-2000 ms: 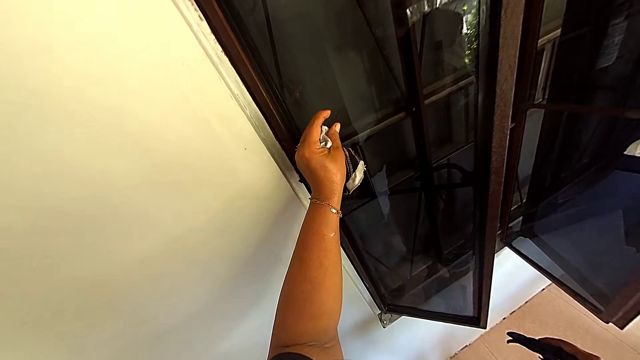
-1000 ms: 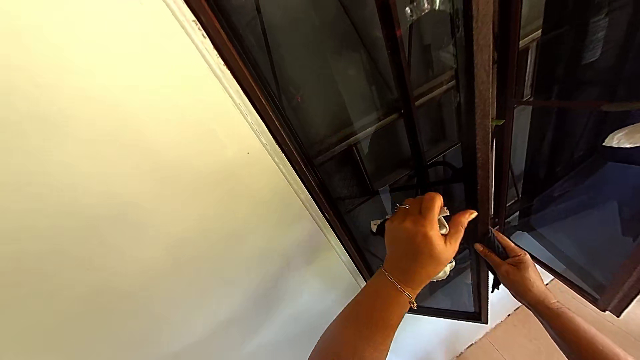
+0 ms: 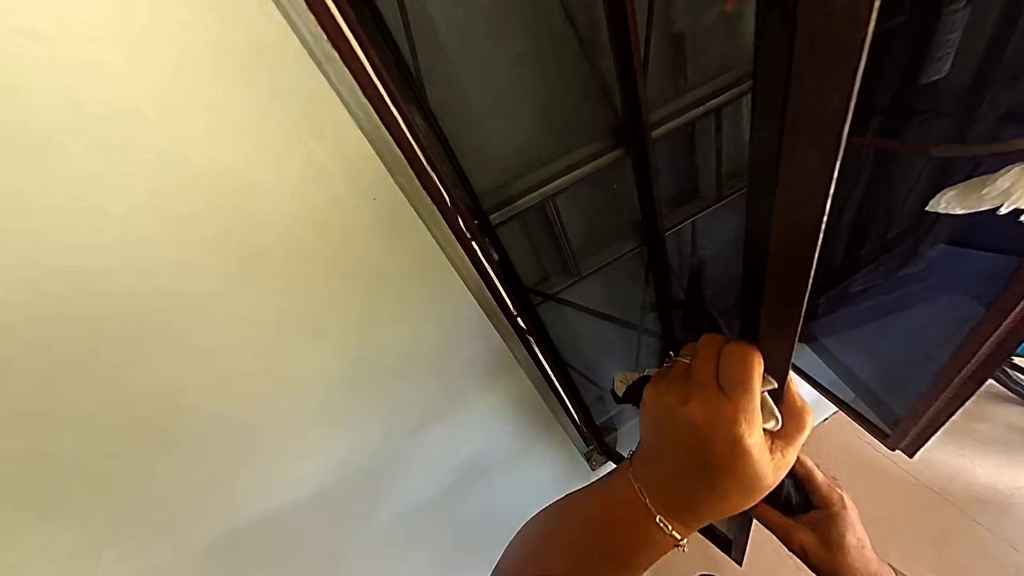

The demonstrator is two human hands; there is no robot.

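Note:
Low on the right of the head view, my left hand (image 3: pixel 708 428), with a ring and a chain bracelet, is wrapped around a crumpled cloth (image 3: pixel 770 404) at the edge of a dark window frame (image 3: pixel 816 160). White and black bits of cloth show beyond its fingers, against the glass pane (image 3: pixel 608 312). Just below it, my right hand (image 3: pixel 832 516) grips a dark cloth (image 3: pixel 788 496) against the lower part of the same frame. My left hand partly hides where the dark cloth meets the frame.
A pale wall (image 3: pixel 240 280) fills the left side. A second dark-framed glass panel (image 3: pixel 920 320) stands at the right, with a white object (image 3: pixel 980 192) visible at it. The tiled floor (image 3: pixel 936 480) shows at the lower right.
My left hand has moved from the pane's left side down to the frame's right edge. My right hand has come up from the bottom to the frame. The view is closer.

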